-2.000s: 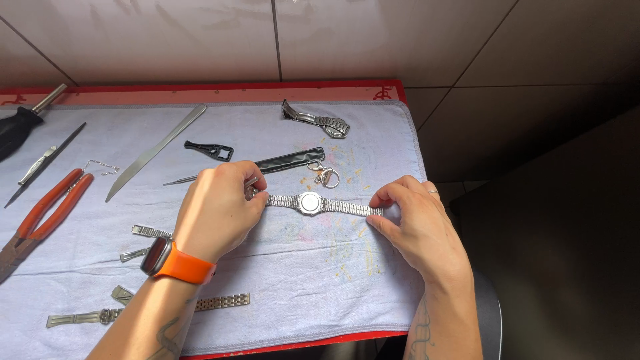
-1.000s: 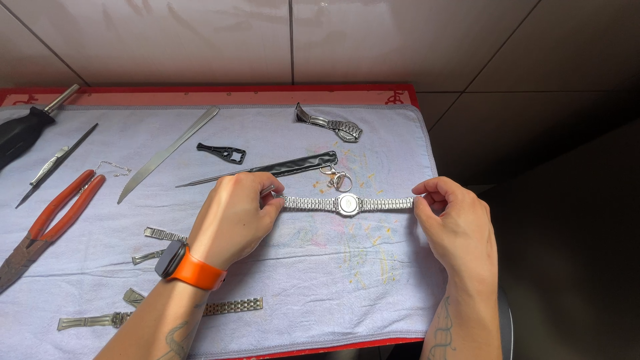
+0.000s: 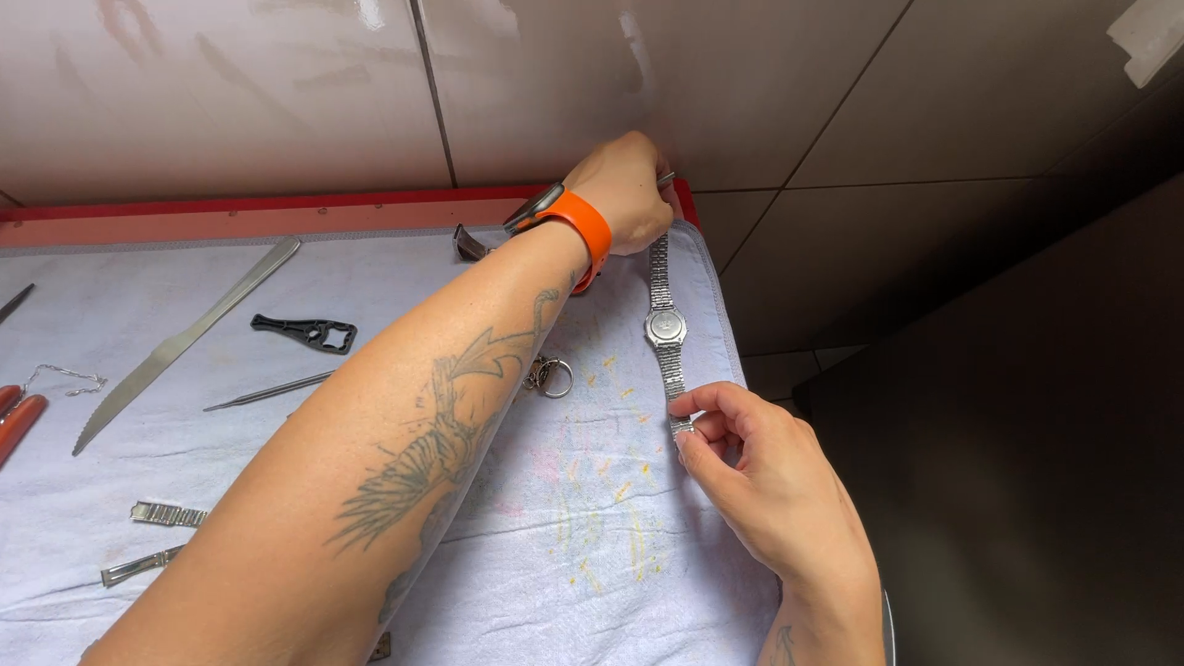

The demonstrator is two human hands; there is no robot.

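Observation:
A metal-band wristwatch (image 3: 666, 326), its round case back facing up, lies stretched out near the right edge of the pale cloth. My right hand (image 3: 754, 462) pinches the band's near end between thumb and fingers. My left hand (image 3: 629, 194), above an orange-strapped smartwatch, is at the far end of the band; its fingertips are partly hidden, with a small metal tip showing between them. Left of the watch, a ring (image 3: 555, 377) sits on the cloth, close to my left forearm.
On the cloth (image 3: 592, 546) lie a serrated table knife (image 3: 185, 342), a black plastic opener (image 3: 305, 333), a pointed metal tool (image 3: 268, 390), a fine chain (image 3: 65, 375), orange-handled pliers (image 3: 20, 421) and loose metal band pieces (image 3: 166, 514). A tiled wall (image 3: 555, 92) rises behind the red table edge.
Both hands have carried the watch to the right side of the cloth and turned it from crosswise to lengthwise. My left hand has moved to the far edge, its forearm now covering several things.

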